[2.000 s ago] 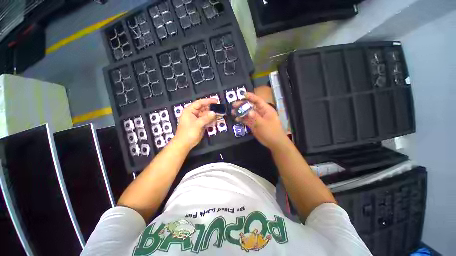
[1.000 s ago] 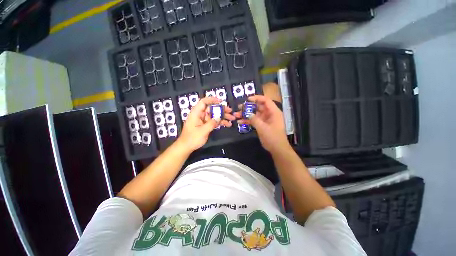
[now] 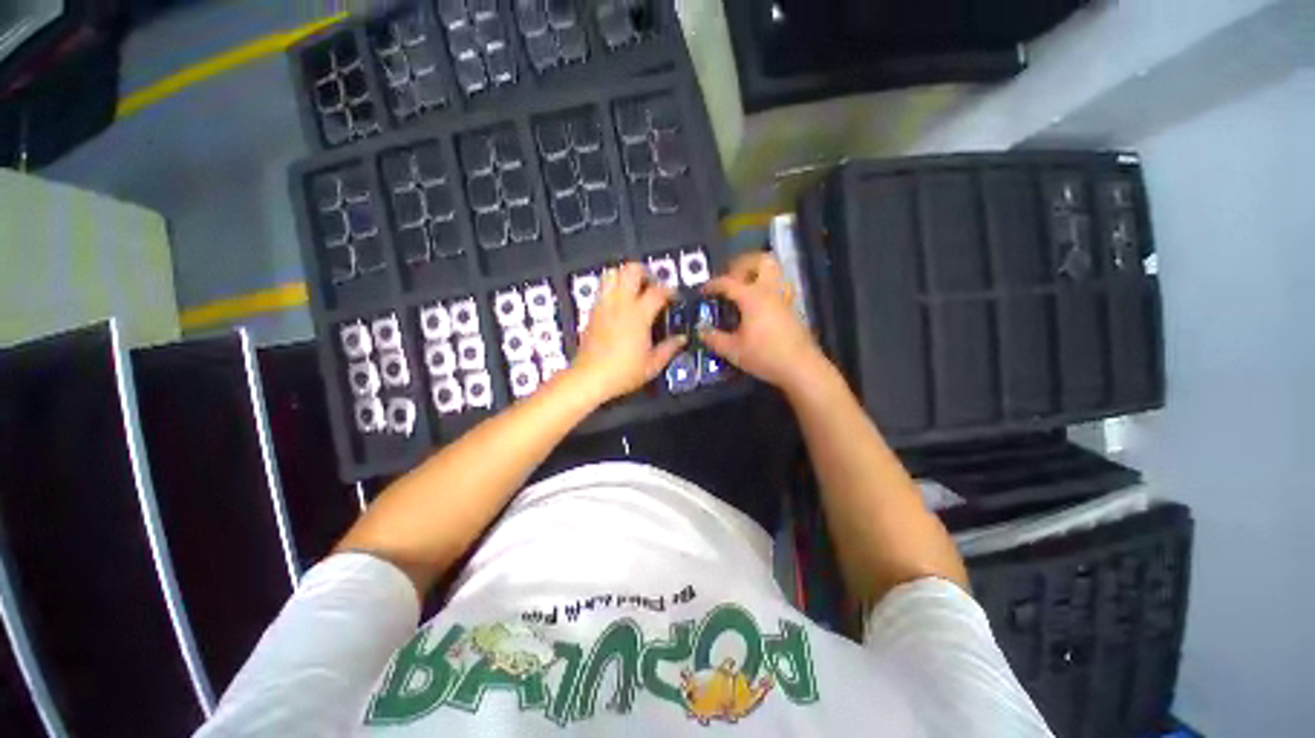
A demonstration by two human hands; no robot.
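The black parts tray (image 3: 325, 303) lies in front of me, with pockets in two rows. Its near row holds small square parts with white ring sides (image 3: 444, 356). My left hand (image 3: 623, 335) and my right hand (image 3: 757, 323) are close together over the rightmost near pocket. Each holds a dark, glossy square part (image 3: 704, 313) between its fingers, low at the pocket. Two blue-dark parts (image 3: 682, 374) lie just below them in the same pocket, and two white ring parts (image 3: 695, 267) lie above. My fingers partly cover the neighbouring pocket.
A second black tray (image 3: 490, 108) lies beyond the first, its parts dark with bright edges. Stacked black trays (image 3: 923, 289) stand at the right, with more trays below (image 3: 1096, 620). Black panels with white edges (image 3: 202, 476) stand at the left. A pale box (image 3: 87, 260) is behind them.
Both hands have moved from above the tray down to the rightmost near pocket and closer together. The held parts now sit low in that pocket. The whole view has shifted slightly.
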